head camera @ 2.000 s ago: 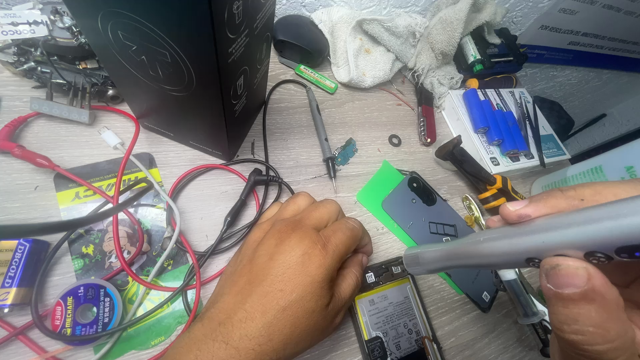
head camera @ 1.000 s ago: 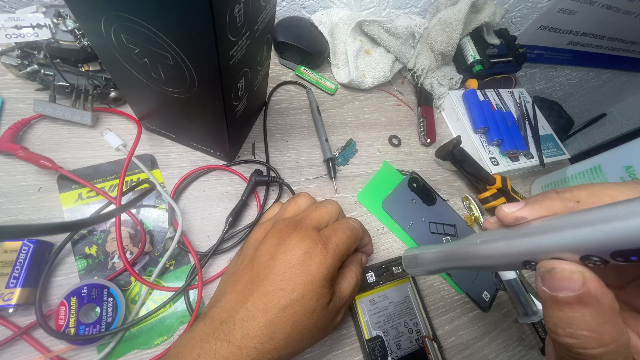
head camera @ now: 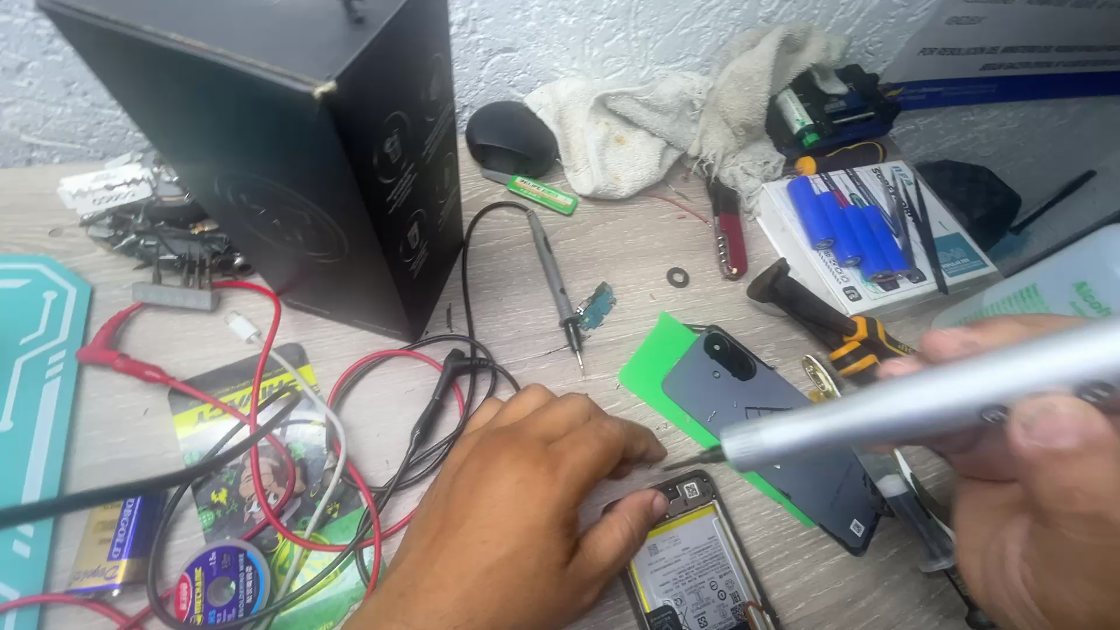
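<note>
An opened smartphone (head camera: 700,560), its battery exposed, lies at the lower middle. My left hand (head camera: 534,499) rests over its upper left corner, the thumb and index finger apart at its top end; whether it grips the phone's edge cannot be told. In my right hand (head camera: 1006,437) is a silver electric screwdriver (head camera: 910,385), held nearly level, its thin dark bit pointing left, above the phone's top edge and close to my left fingers. Behind the screwdriver lies a grey phone back cover (head camera: 744,394) on a green sheet (head camera: 656,354).
Red and black test leads (head camera: 280,472) and a solder wick spool (head camera: 223,582) lie at left. A tall black box (head camera: 350,175) stands behind. Further right are a test probe (head camera: 551,271), a red pocketknife (head camera: 728,232), pliers (head camera: 831,328) and a white box (head camera: 954,254) bearing blue cells.
The screwdriver has risen from the phone's top end, and its bit now shows. My left thumb and index finger have parted. The view has shifted, showing a teal mat at the left.
</note>
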